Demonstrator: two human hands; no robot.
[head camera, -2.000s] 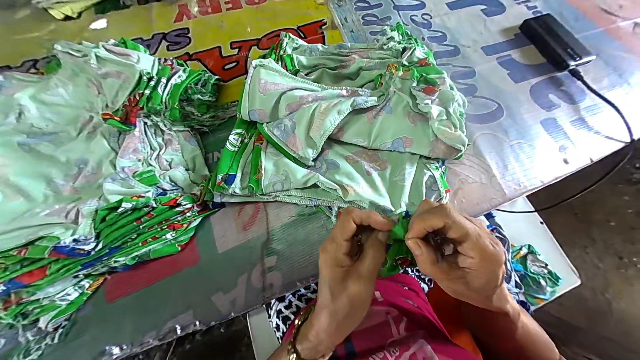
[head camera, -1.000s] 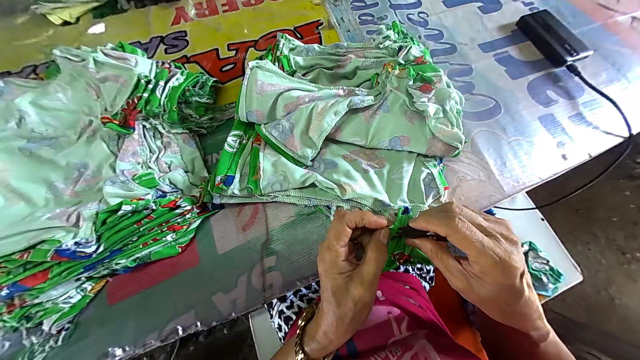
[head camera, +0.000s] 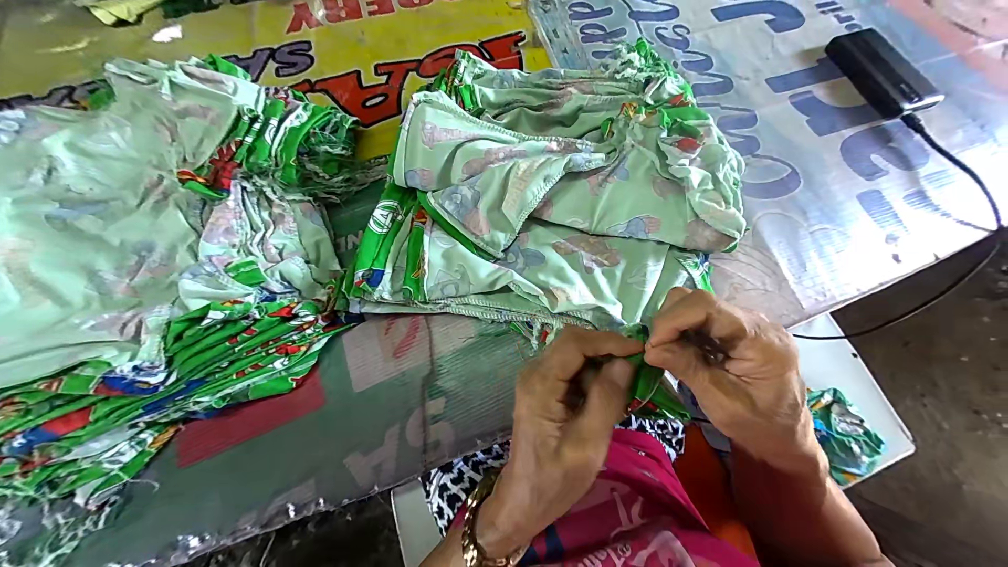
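My left hand (head camera: 575, 394) pinches the green edge (head camera: 647, 376) of a printed fabric garment between thumb and fingertips, at the table's near edge. Close against it, my right hand (head camera: 720, 358) has thumb and fingertips together on the same edge; something dark shows partly inside its curled fingers, too hidden to name. The pale green garment pieces (head camera: 583, 189), inside out with overlocked seams, lie stacked just beyond both hands. To the left is a larger pile of like pieces (head camera: 94, 213), with bunched bright green folds.
A black power bank or adapter (head camera: 882, 71) with a black cable (head camera: 957, 157) lies at the back right. Printed sheeting covers the table (head camera: 394, 457). Lower right, a crumpled green cloth (head camera: 844, 433) rests on a white surface (head camera: 890, 425) below table level.
The right hand's fingers have curled in and its fingertips have come up beside the left hand's; one second ago it was flatter, with a dark item between its fingers. The left hand has stayed nearly still.
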